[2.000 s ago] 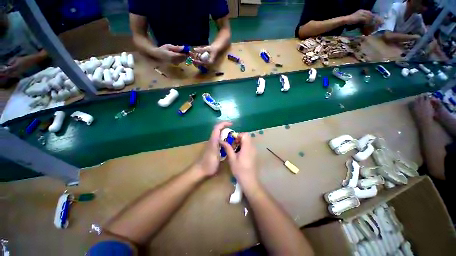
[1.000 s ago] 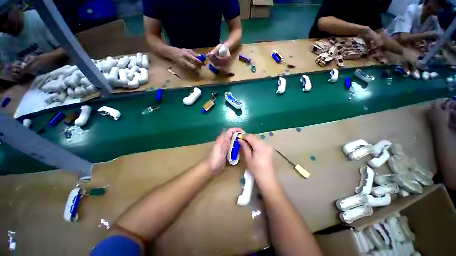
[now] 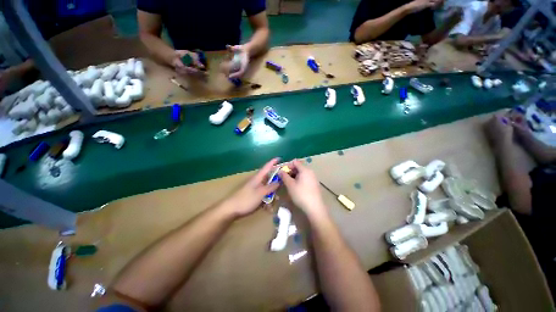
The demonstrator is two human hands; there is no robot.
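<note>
A part-built unit (image 3: 272, 183), a white shell with a blue cell inside, is between my hands near the belt's edge. My left hand (image 3: 251, 194) holds it from the left side. My right hand (image 3: 300, 183) has its fingertips on the unit's upper end, at a small yellow part (image 3: 286, 170). The fingers hide much of the unit. A white shell (image 3: 281, 230) lies on the brown bench just below my hands. A screwdriver with a yellow handle (image 3: 345, 202) lies right of my right hand.
Green belt (image 3: 201, 149) with white shells and blue cells runs ahead. Loose shells (image 3: 416, 207) and an open cardboard box (image 3: 514, 244) are at right. Another unit (image 3: 58, 266) lies at left. People sit opposite; a person's arms (image 3: 509, 152) are at right.
My hands still hold the unit; its open face, clear one second ago, is now tilted and more covered by fingers. The view has shifted. The person opposite has moved their hands apart.
</note>
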